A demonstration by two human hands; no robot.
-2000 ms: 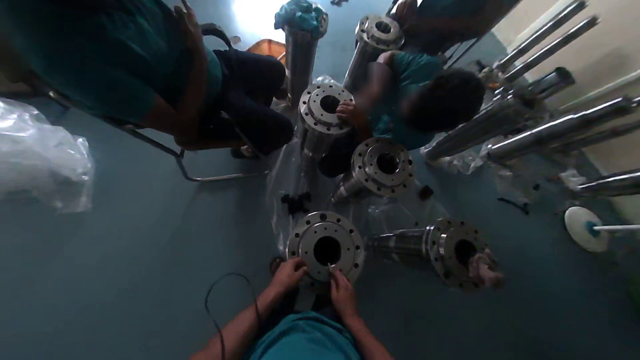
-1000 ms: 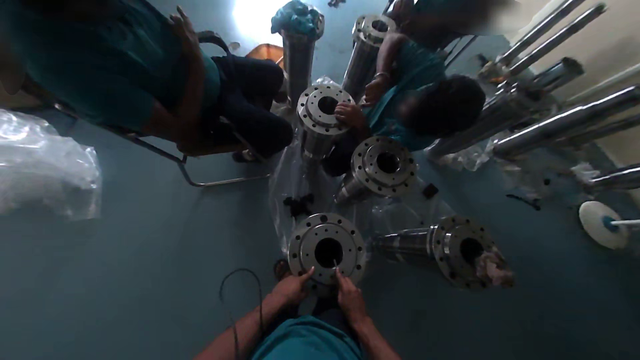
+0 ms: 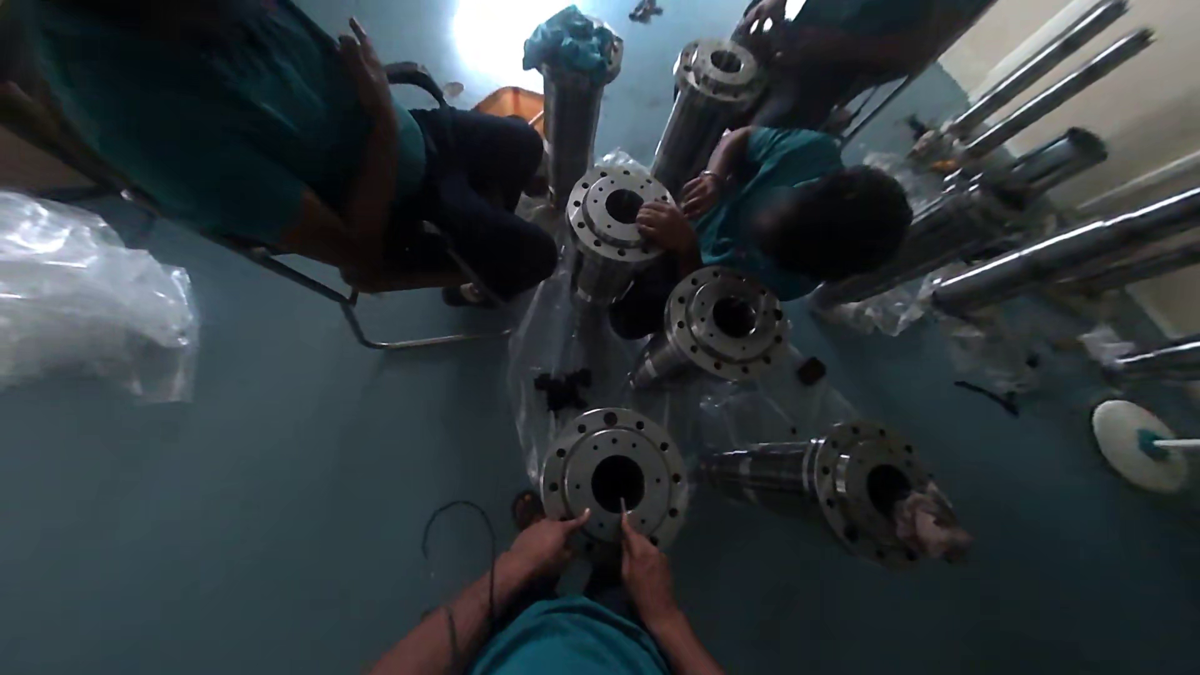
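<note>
A flanged metal cylinder [image 3: 614, 431] stands upright before me, its round bore facing up and bolt holes ringing the flange. On the near left edge of that flange rests my left hand [image 3: 547, 547], thumb on the face and fingers partly hidden by the rim. My right hand [image 3: 645, 562] is at the near right edge, pinching a thin, light-coloured pointed tool [image 3: 622, 506] whose tip reaches the edge of the bore. Its exact kind is too small to tell.
Further flanged cylinders [image 3: 727, 323] stand beyond, one under a co-worker's hands [image 3: 664, 225]. Another cylinder [image 3: 844, 487] with a rag [image 3: 928, 525] is at right. A seated person [image 3: 281, 169] is at left. Plastic sheeting [image 3: 84, 291], a cable [image 3: 459, 506] and metal shafts [image 3: 1078, 239] lie around.
My right hand holds the thin tool at the bore's near edge, much as one second ago. My left hand has shifted slightly along the flange edge since two seconds ago.
</note>
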